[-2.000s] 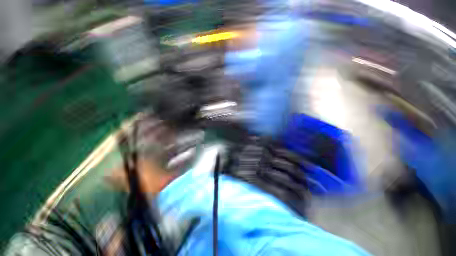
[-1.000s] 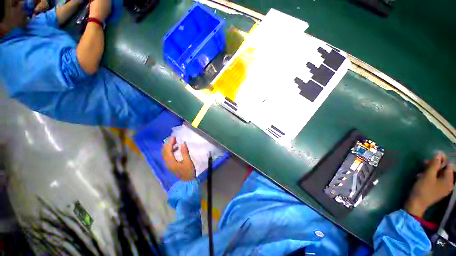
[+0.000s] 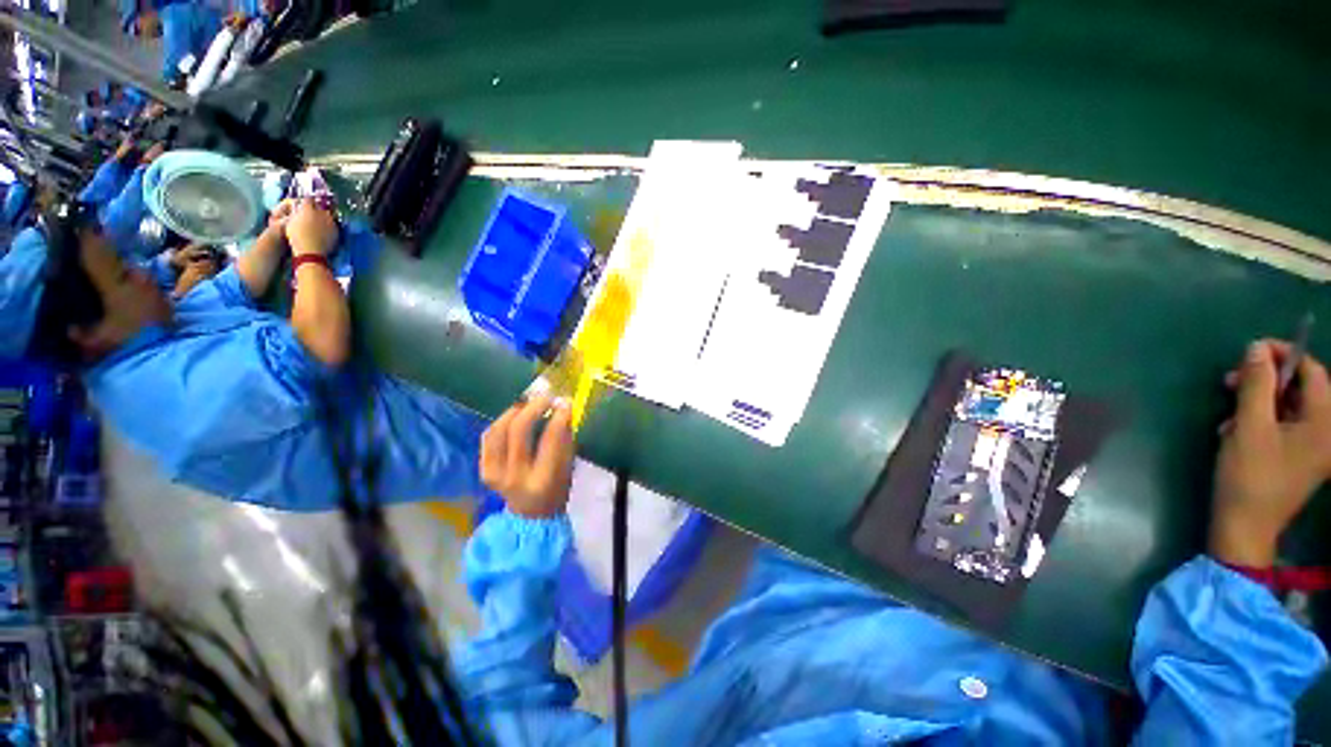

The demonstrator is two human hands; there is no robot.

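Observation:
The opened phone unit (image 3: 993, 474) lies on a black foam tray (image 3: 905, 504) on the green bench. White release liner sheets (image 3: 730, 314) bear several black stepped stickers (image 3: 818, 241). Yellow tape (image 3: 606, 321) lies along the left side of the sheets. My left hand (image 3: 529, 453) is at the bench's front edge, fingertips at the lower end of the yellow tape with a small white bit by them; whether they grip anything is unclear. My right hand (image 3: 1273, 445) is at the far right, right of the phone, closed on thin tweezers (image 3: 1299, 350).
A blue parts bin (image 3: 526, 270) stands left of the sheets. A black object (image 3: 416, 183) lies beyond it. A blue container with white material (image 3: 620, 540) is below the bench edge. A person in a blue smock (image 3: 219, 380) works at left.
The view has swung, showing more of the line at left. My left hand has moved up from the white material in the blue container to the yellow tape. My right hand stays right of the phone.

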